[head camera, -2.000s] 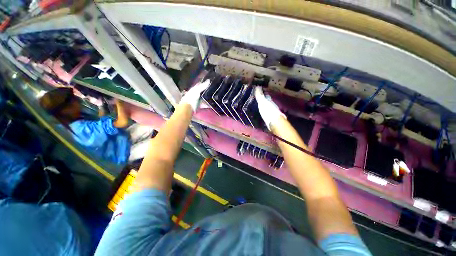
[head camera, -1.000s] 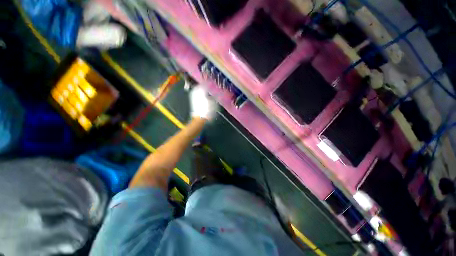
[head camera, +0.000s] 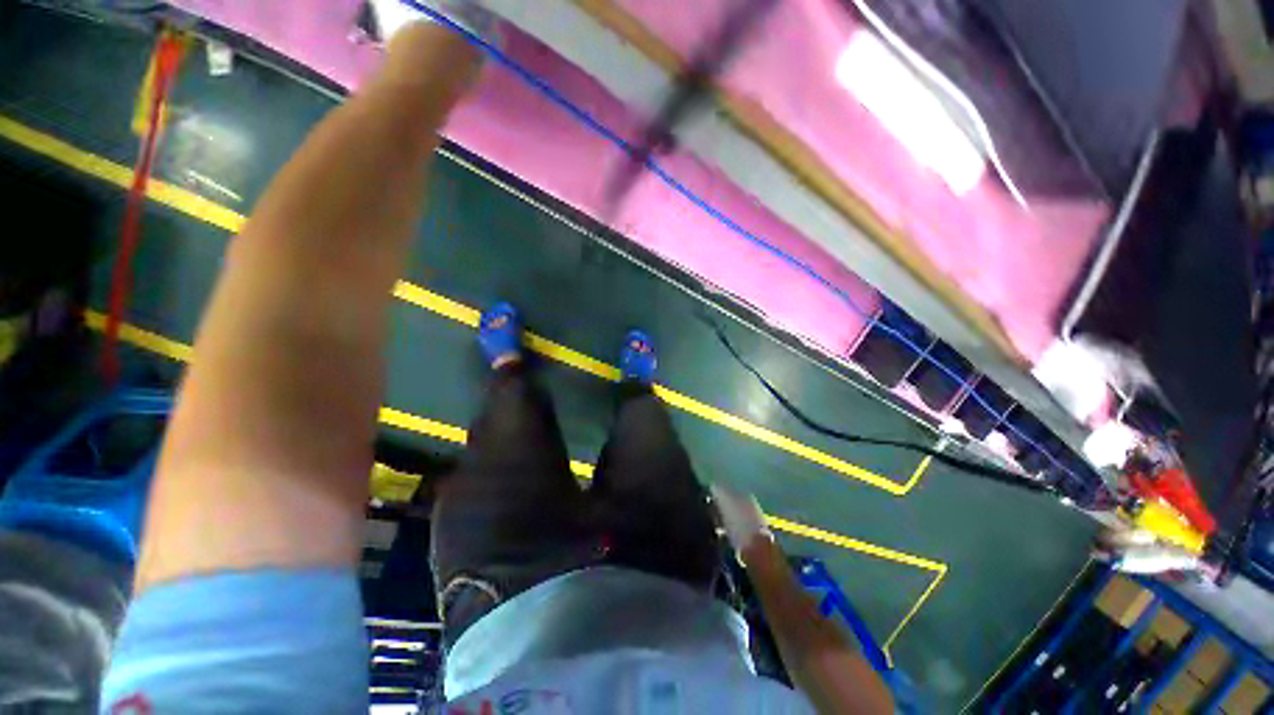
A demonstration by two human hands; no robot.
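My left arm reaches to the top edge. Only a bit of my white-gloved left hand shows beside the pink-lined shelf; its fingers are hidden. My right hand, in a white glove, hangs low beside my thigh, away from the shelf, small and blurred. A flat black box lies on the shelf at the upper right, large and close. Another dark box is beside it, partly blurred. A white paper label lies at the shelf edge.
A blue cable runs along the shelf front. A black cable hangs over the green floor. A blue stool or crate stands at left, a blue rack at lower right. Red and yellow items sit at the shelf's right end.
The view has swung along the rack to its right end. The row of upright boxes, between both hands two seconds ago, is out of view. My right hand is now down by my thigh.
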